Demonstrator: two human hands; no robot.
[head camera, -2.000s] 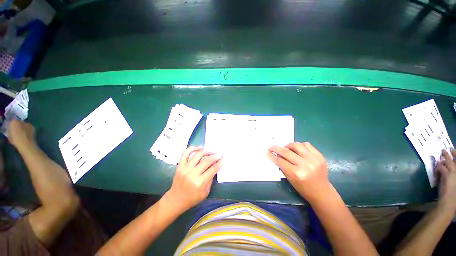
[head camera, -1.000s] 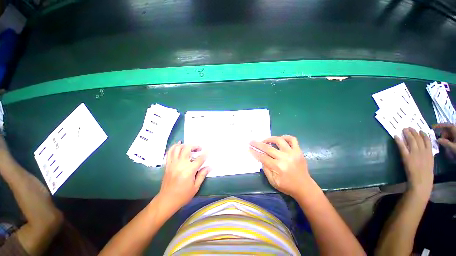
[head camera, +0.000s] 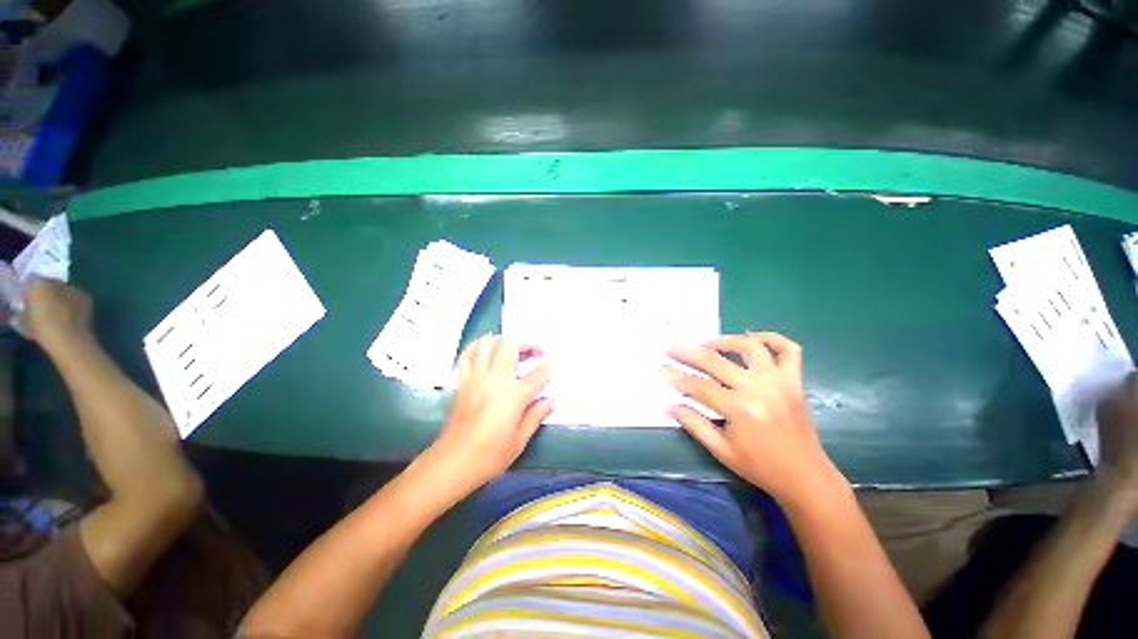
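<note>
A stack of white unfolded sheets lies flat on the dark green bench in front of me, with short black marks near its top edge. My left hand rests on its left side, fingers bent at the paper. My right hand rests on its right side, fingers spread. Whether the fingers pinch a single sheet is too washed out to tell. A fanned pile of folded leaflets lies just left of the stack, beyond my left hand.
A neighbour's sheet stack lies further left, beside a person's arm. At far right, another person's hand touches printed sheets. A bright green strip runs behind the bench. A blue bin stands at upper left.
The view swung right and back. My hands stay on the stack; my right fingers are more spread than before. The right neighbour's hand has shifted and blurs over the sheets.
</note>
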